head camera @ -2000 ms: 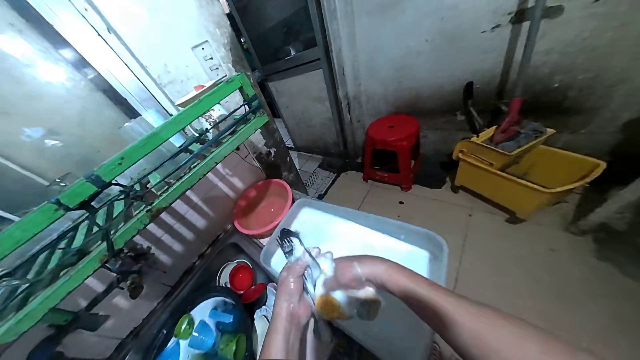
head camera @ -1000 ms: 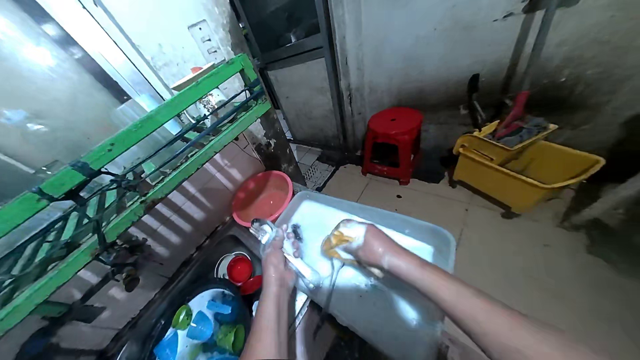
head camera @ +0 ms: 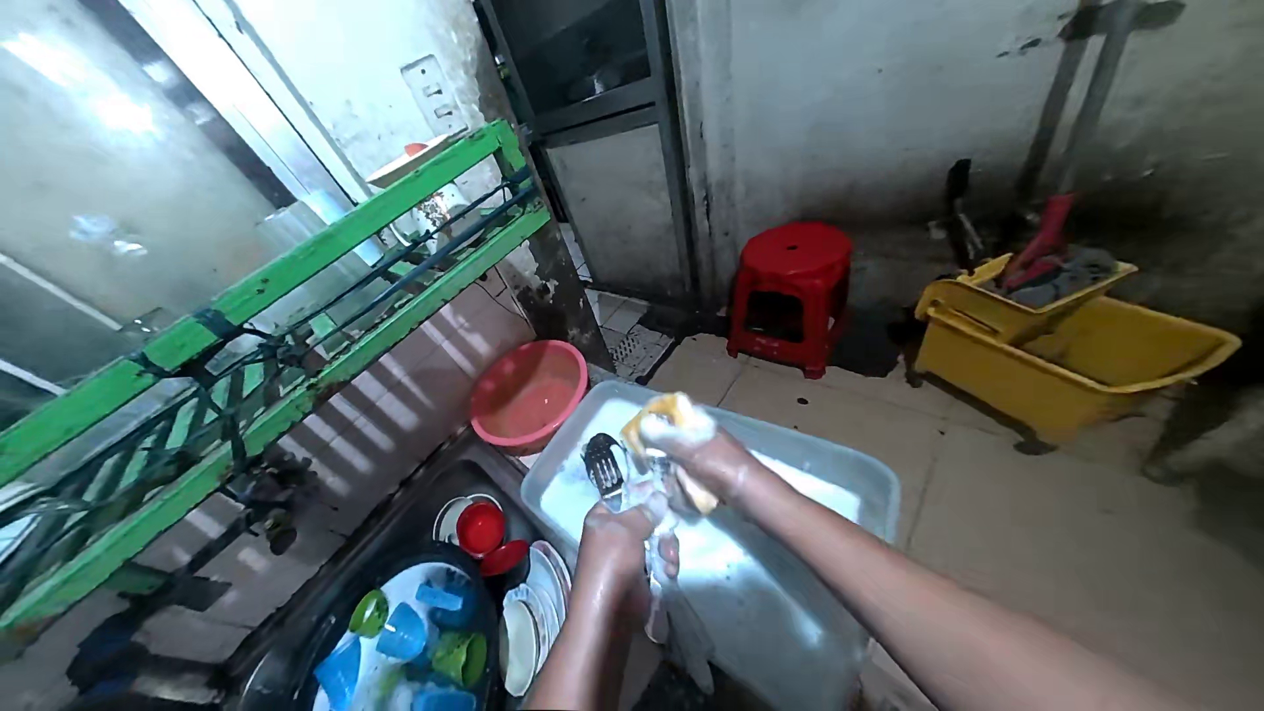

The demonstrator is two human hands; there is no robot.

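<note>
My left hand (head camera: 622, 543) is closed around several pieces of cutlery, among them a fork (head camera: 604, 468) whose dark tines stick up at the upper left. My right hand (head camera: 713, 462) grips a yellow sponge (head camera: 654, 419) covered in white suds, pressed close above the left hand. Both hands are over a grey plastic tub (head camera: 839, 456) of whitish, soapy water. Suds hide parts of the cutlery, so its exact pieces cannot be told.
Left of the tub are a pink basin (head camera: 529, 395), red cups (head camera: 481, 528), stacked plates (head camera: 533, 612) and a black basin of blue and green cups (head camera: 405, 632). A green rack (head camera: 267, 286) crosses the left. Behind stand a red stool (head camera: 795, 262) and a yellow mop bucket (head camera: 1047, 365).
The sponge in my right hand has moved from over the middle of the tub to beside the cutlery in my left hand. The fork's tines now show plainly.
</note>
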